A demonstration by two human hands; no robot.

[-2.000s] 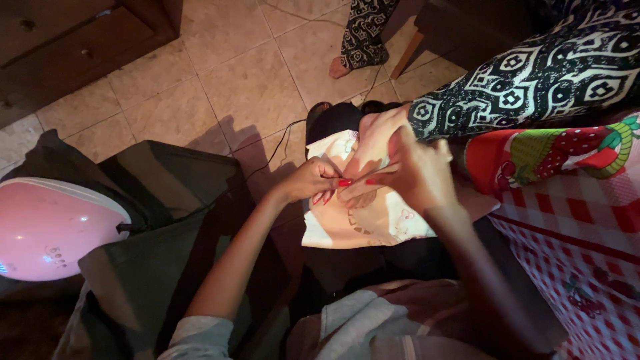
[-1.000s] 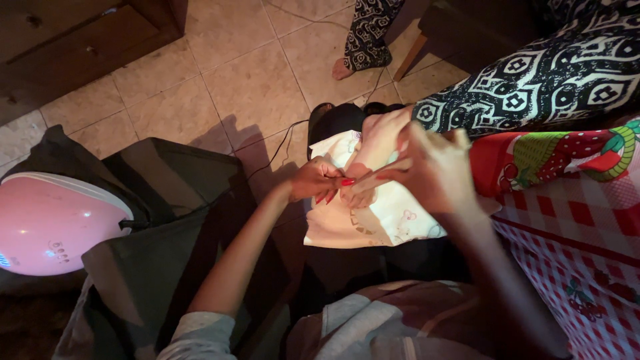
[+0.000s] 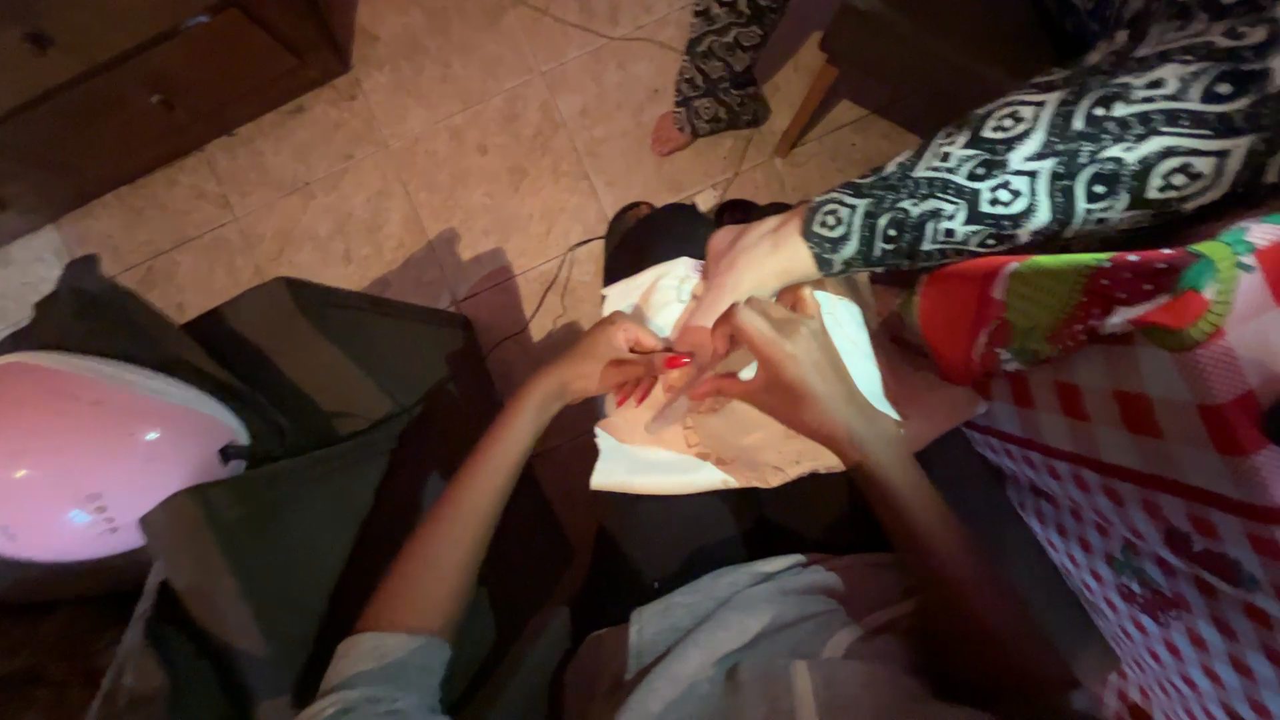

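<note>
Another person's bare foot (image 3: 750,265) rests on a white printed cloth (image 3: 660,465) over my lap, its toes between my two hands. My left hand (image 3: 615,360), with red nails, is at the toes with its fingertips bent together; whether it grips a toe or something small cannot be told. My right hand (image 3: 785,370) is close by on the right side of the toes, its thumb and forefinger curled towards them. Blur and shadow hide whether anything thin is between those fingers. The patterned trouser leg (image 3: 930,200) runs from the foot to the upper right.
A pink nail lamp (image 3: 110,455) sits at the left on a dark fabric-covered piece (image 3: 290,480). Wooden drawers (image 3: 180,90) stand at the upper left. The person's other foot (image 3: 670,134) is on the tiled floor (image 3: 480,110). A red checked cloth with fruit prints (image 3: 1130,440) hangs at the right, and a cable (image 3: 545,290) crosses the floor.
My right hand, raised above the foot a second ago, has come down beside the toes, and its fingers are now curled near them. My left hand has stayed at the toes.
</note>
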